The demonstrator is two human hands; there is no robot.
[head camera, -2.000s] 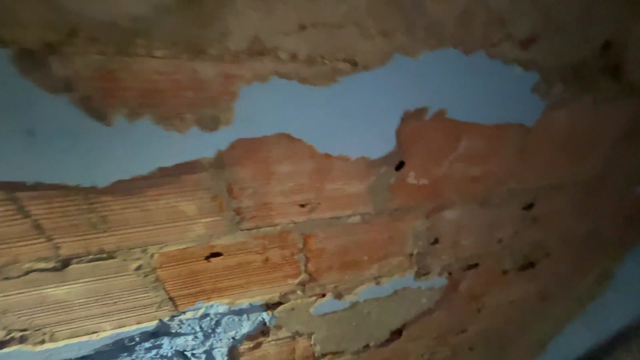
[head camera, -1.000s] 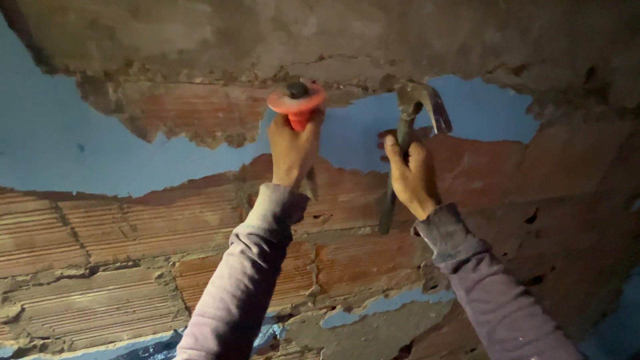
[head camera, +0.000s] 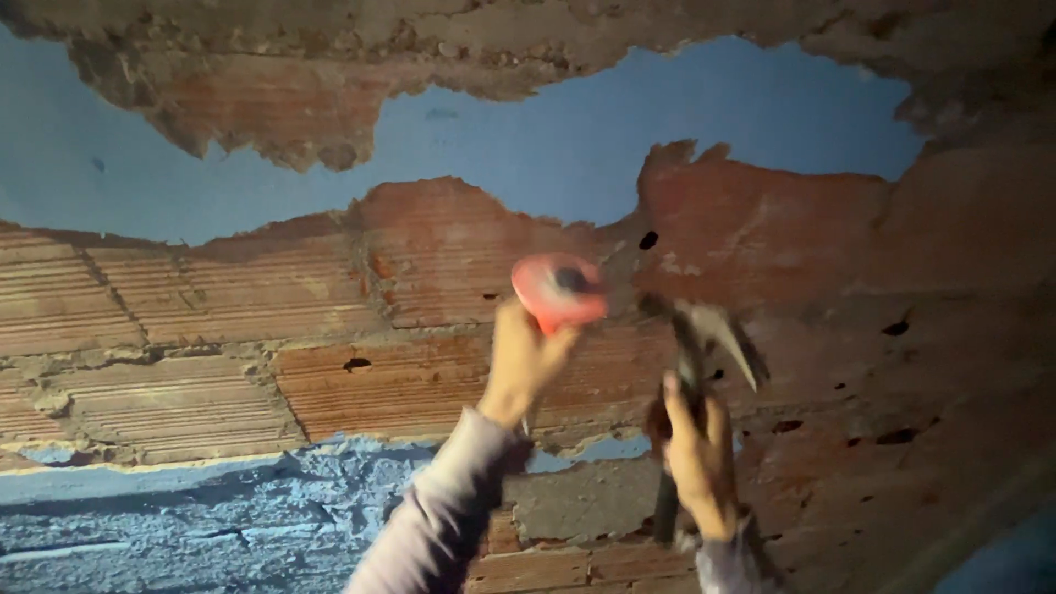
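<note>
My left hand (head camera: pixel 528 355) grips a chisel with a round red hand guard (head camera: pixel 559 293), blurred by motion; its dark striking end faces me and its blade is hidden behind my hand and sleeve. To the right, my right hand (head camera: pixel 701 454) is closed around the dark handle of a claw hammer (head camera: pixel 701 330), whose metal head sits above my fingers and apart from the guard. Both hands are raised in front of a wall of ribbed hollow clay bricks (head camera: pixel 388 379).
A ragged band of blue-painted plaster (head camera: pixel 528 157) crosses the wall above my hands. Rough blue plaster (head camera: pixel 181 520) covers the lower left. Rough grey mortar (head camera: pixel 495 33) runs along the top, and a grey mortar patch (head camera: pixel 586 503) lies between my forearms. Small dark holes dot the bricks.
Neither hand shows in the oldest frame; both hands, with the chisel and hammer, come into view one second ago. Since then they have moved down from the blue band to the bricks below.
</note>
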